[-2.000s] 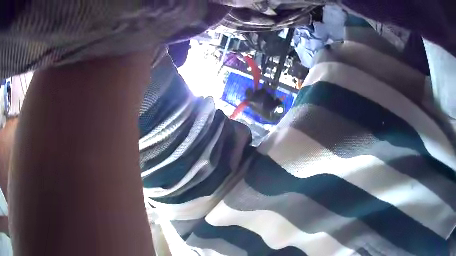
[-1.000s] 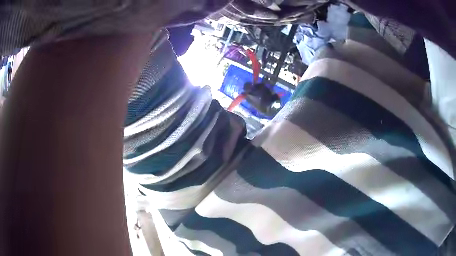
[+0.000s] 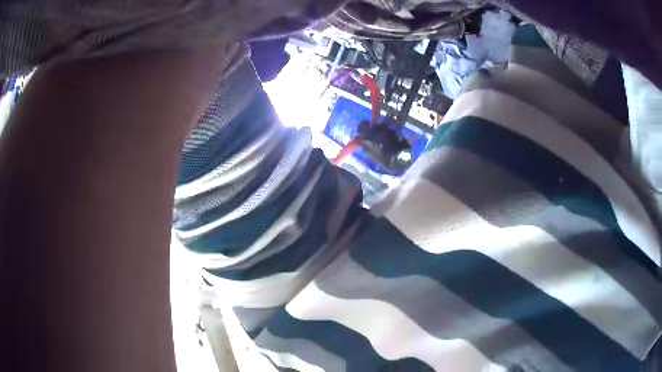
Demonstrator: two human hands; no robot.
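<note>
A teal, white and grey striped garment (image 3: 464,240) fills the middle and right of the view, close to the camera. Its folded sleeve-like part (image 3: 254,189) is bunched left of centre. A bare limb (image 3: 94,218) stands large and blurred along the left side. Neither of my hands shows in the view. I cannot tell what my hands hold. No sewing work shows.
Dark patterned cloth (image 3: 145,25) hangs over the top edge. In the gap behind are a blue panel (image 3: 348,120), a dark object with red curved parts (image 3: 388,145), crumpled pale cloth (image 3: 472,54) and bright glare. A pale post-like piece (image 3: 218,338) shows at lower left.
Compared with two seconds ago, the limb covers more of the left side, and the bunched striped part reaches further left. The pale post-like piece now shows at lower left.
</note>
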